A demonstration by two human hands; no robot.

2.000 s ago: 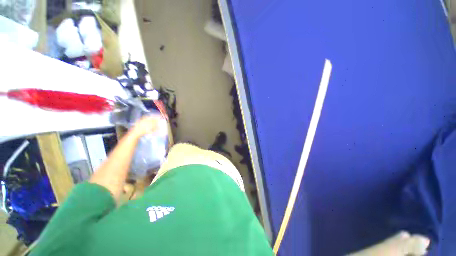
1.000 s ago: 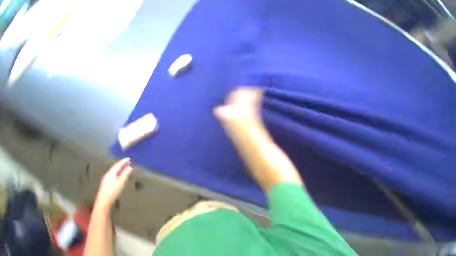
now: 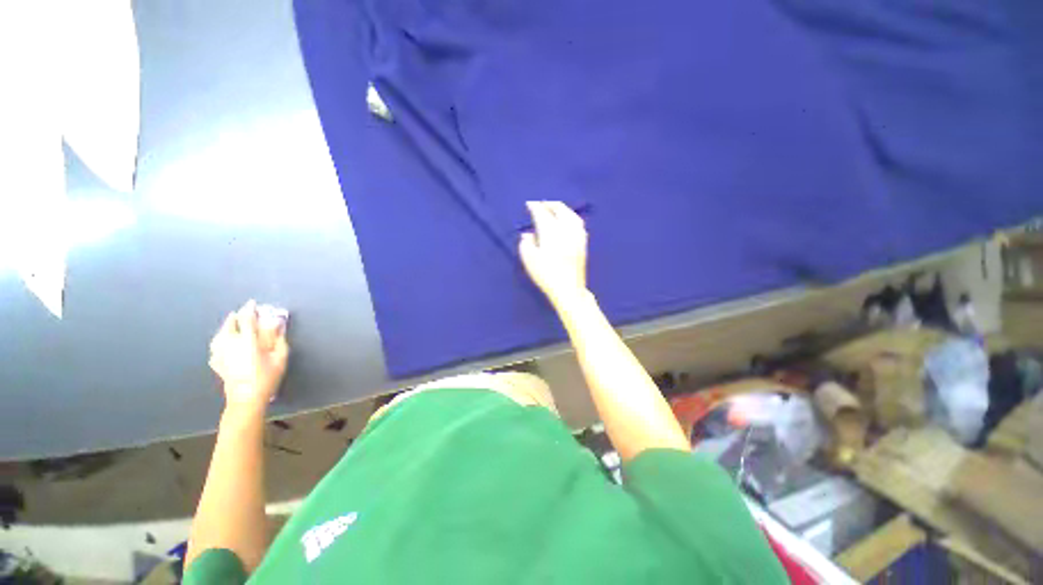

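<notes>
The blue fabric ply (image 3: 709, 149) lies over the grey table, its cut end running down to the table's near edge. My right hand (image 3: 557, 246) grips the ply near its end, and creases run from there towards the far left. My left hand (image 3: 249, 352) is closed around a pale block, mostly hidden by the fingers, on the grey table left of the fabric. A second pale block (image 3: 379, 103) shows on the fabric near its end, partly covered by a fold.
White pointed paper pieces (image 3: 97, 91) lie on the grey table (image 3: 229, 240) at the far left. The table's near edge runs in front of my body. Cardboard boxes (image 3: 938, 469) and clear plastic bags (image 3: 956, 386) stand at the lower right beyond a narrow aisle.
My left hand has taken hold of the near block, now off the fabric. My right hand now grips the ply, and a fold partly covers the far block. The view has turned.
</notes>
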